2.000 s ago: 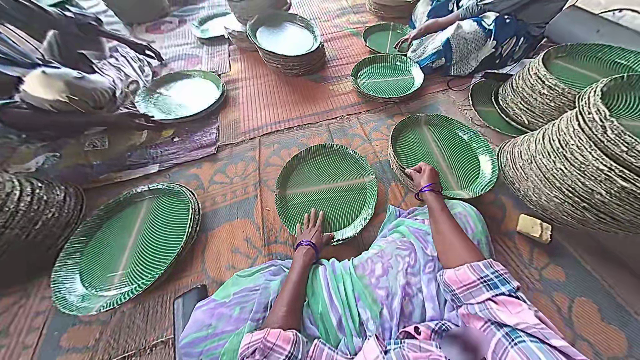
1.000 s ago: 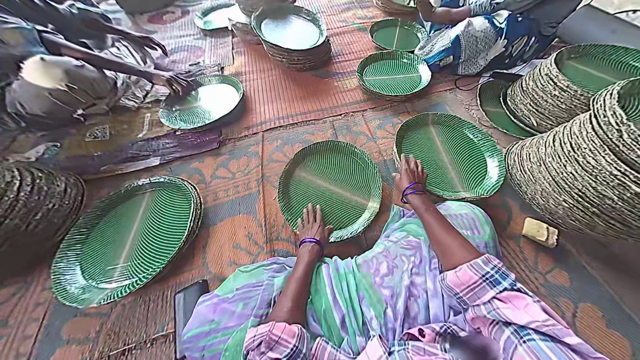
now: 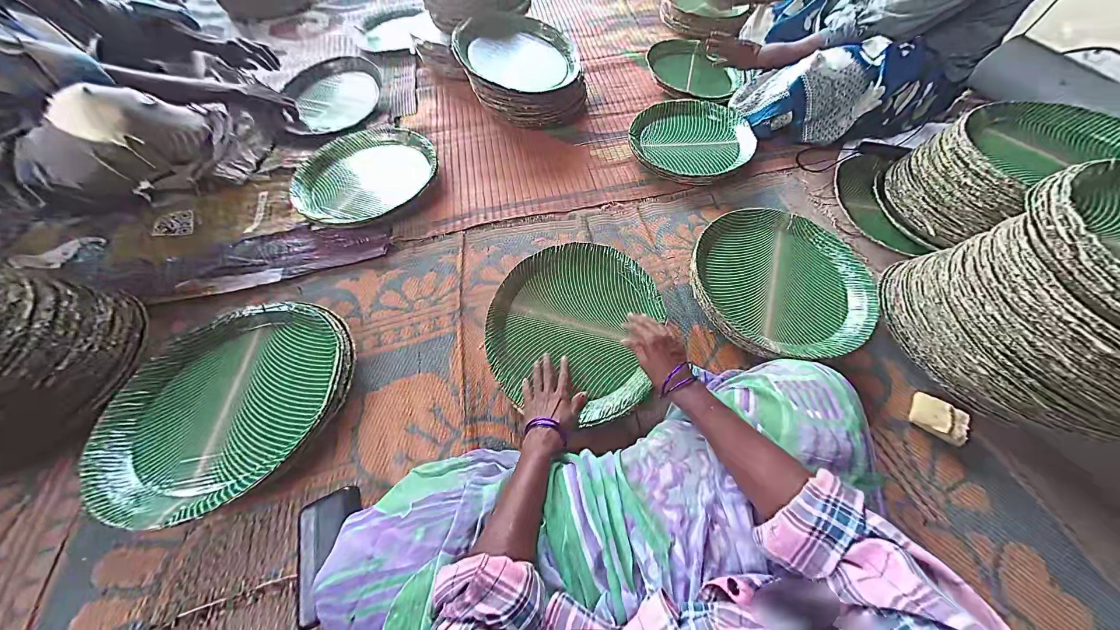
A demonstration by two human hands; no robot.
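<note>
A round green plate with a leaf pattern (image 3: 569, 306) lies on the mat in front of my lap. My left hand (image 3: 549, 398) rests with spread fingers on its near rim. Over the plate's right edge is my right hand (image 3: 654, 350), fingers apart and holding nothing; whether it touches the plate I cannot tell. Just to the right sits a low stack of the same plates (image 3: 783, 284). Another low stack (image 3: 219, 411) lies to my left.
Tall plate stacks (image 3: 1006, 297) stand at the right, beside a yellowish block (image 3: 939, 418). A dark stack (image 3: 61, 350) is at far left. A phone-like dark object (image 3: 325, 551) lies by my lap. Two people sit opposite among more plates (image 3: 691, 140) on the patterned mat (image 3: 411, 411).
My right hand has moved from the right-hand stack to the middle plate. My left hand has stayed at the middle plate's near rim. At upper left, a co-worker's hand has moved to a plate farther back.
</note>
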